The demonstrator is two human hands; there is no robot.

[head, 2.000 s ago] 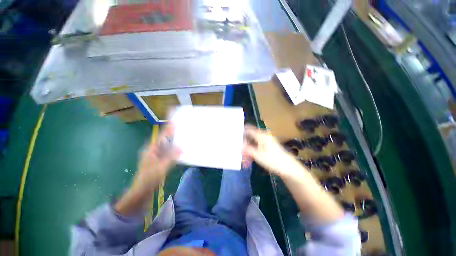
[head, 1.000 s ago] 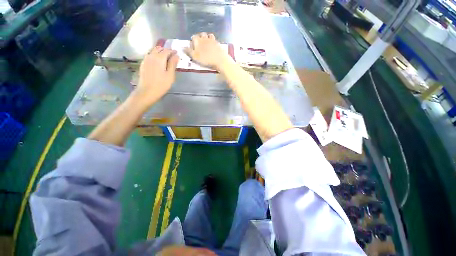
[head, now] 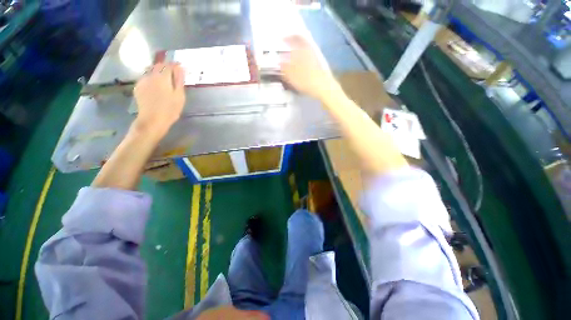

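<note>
A white blister card (head: 216, 64) lies on the sealing fixture, with the red border of the rubber facing pad (head: 253, 67) showing around it. Small dark marks show on the card. My left hand (head: 160, 90) rests at the fixture's left edge, fingers at the card's left side; whether it grips anything cannot be told. My right hand (head: 303, 65) is blurred, to the right of the fixture and apart from the card, over a small printed piece (head: 273, 59). What its fingers do is unclear.
The metal machine table (head: 244, 122) stands over a blue-and-white cabinet (head: 238, 164). A brassy bar (head: 109, 87) is left of the fixture. On the side bench at right are printed cards (head: 402, 131) and black products (head: 474, 277), partly hidden by my right sleeve.
The card has gone from my hands above the floor to the fixture. Since the last earlier frame, my right hand has moved off the card to the right; my left hand stays at the left edge.
</note>
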